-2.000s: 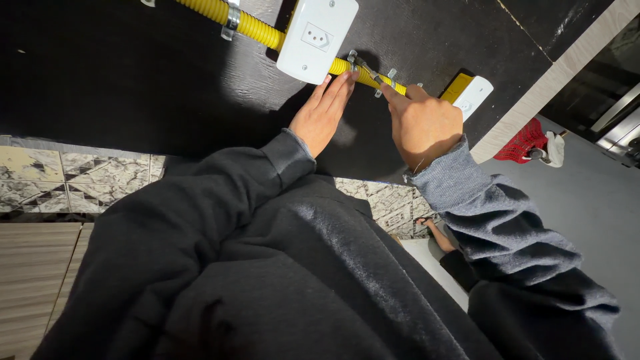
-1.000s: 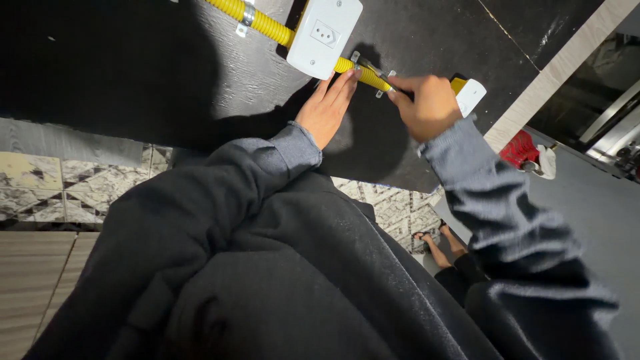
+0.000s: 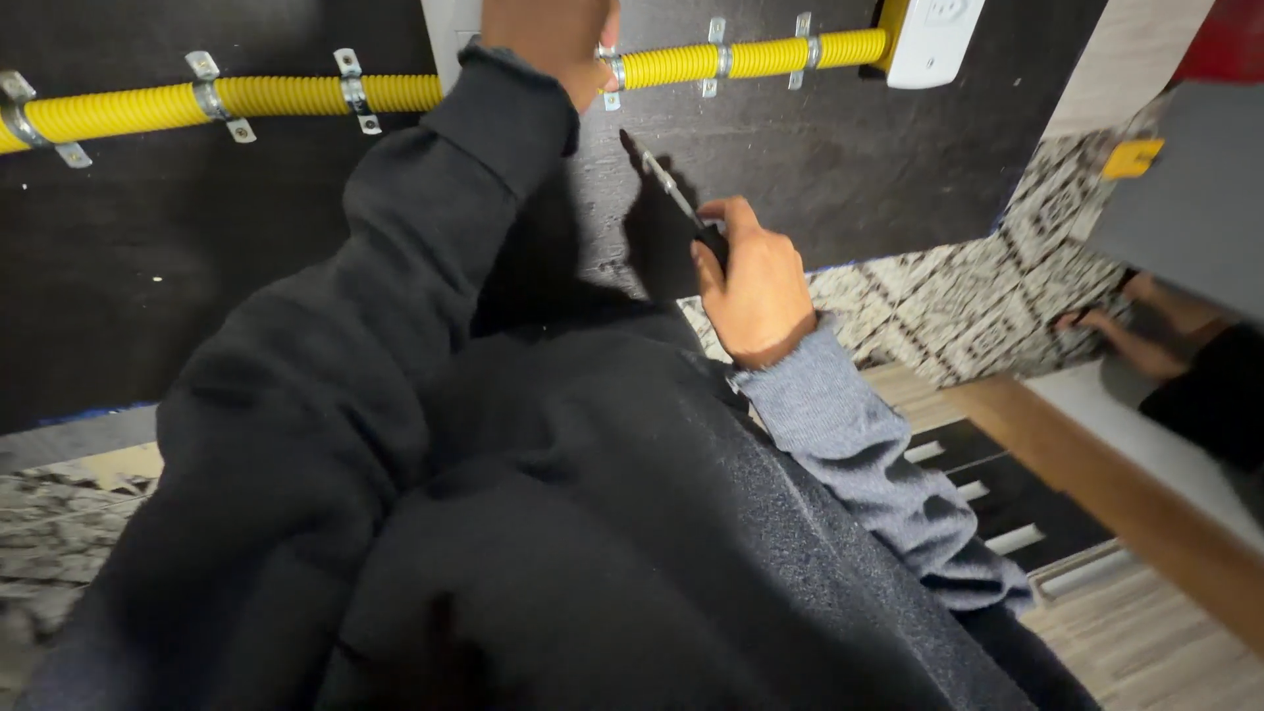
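Observation:
Yellow corrugated conduit (image 3: 306, 96) runs across the black board (image 3: 849, 178), with several metal pipe clamps (image 3: 353, 94) around it. My left hand (image 3: 563, 39) is at the top, its fingertips at a clamp (image 3: 614, 74) on the conduit; whether it holds anything is hidden. Below and to the right, my right hand (image 3: 755, 286) grips a screwdriver (image 3: 673, 188) by its black handle, the shaft pointing up and left, apart from the clamps. A white outlet box (image 3: 933, 44) sits at the conduit's right end. Another white box (image 3: 449, 35) is partly hidden behind my left hand.
A person's bare legs and feet (image 3: 1136, 326) show at the right on the patterned tile floor (image 3: 948, 296). A yellow object (image 3: 1133, 158) and a red object (image 3: 1224, 44) are at the upper right. A wooden edge (image 3: 1076, 474) runs along the lower right.
My right hand has moved away from the conduit with the screwdriver. My left hand stays near the conduit. The view has shifted and turned.

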